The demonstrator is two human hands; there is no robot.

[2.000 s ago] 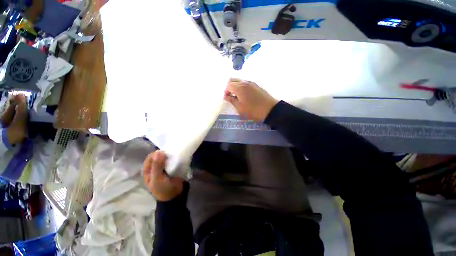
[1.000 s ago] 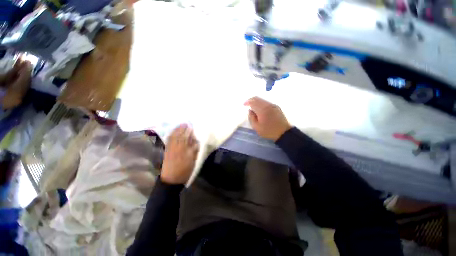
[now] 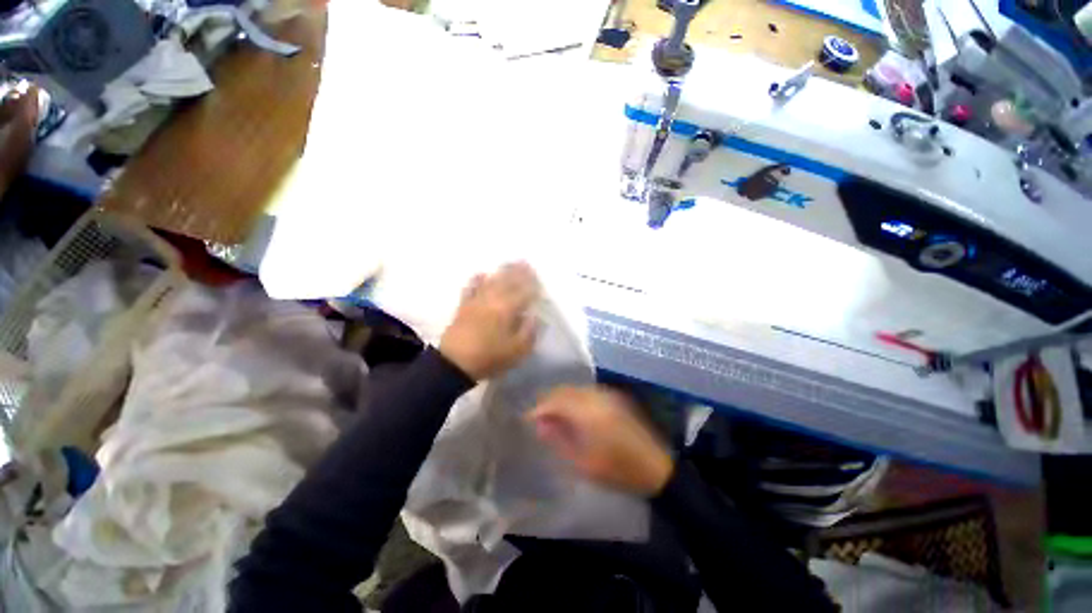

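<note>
A large white panel [image 3: 407, 156] lies left of the needle, overexposed against the white bed. A white fabric piece [image 3: 575, 497] hangs over the table's front edge onto the lap. My left hand [image 3: 493, 321] lies on the fabric at the edge, fingers together; whether it pinches the cloth is hidden. My right hand [image 3: 599, 437] is blurred in front of the hanging fabric, fingers curled; a grip cannot be made out. The presser foot [image 3: 657, 208] of the sewing machine [image 3: 766, 150] stands above and right of both hands.
The ruler strip [image 3: 742, 365] runs along the front edge. An off-white fabric bundle [image 3: 204, 419] and a mesh basket [image 3: 72, 299] are at left. A red-tipped rod [image 3: 904, 345] and rings [image 3: 1037, 395] are at right. Fabric scraps [image 3: 156, 78] lie upper left.
The view has shifted. My right hand has moved from near the needle down over the lap. My left hand has moved up to the table edge. More fabric now hangs over the lap.
</note>
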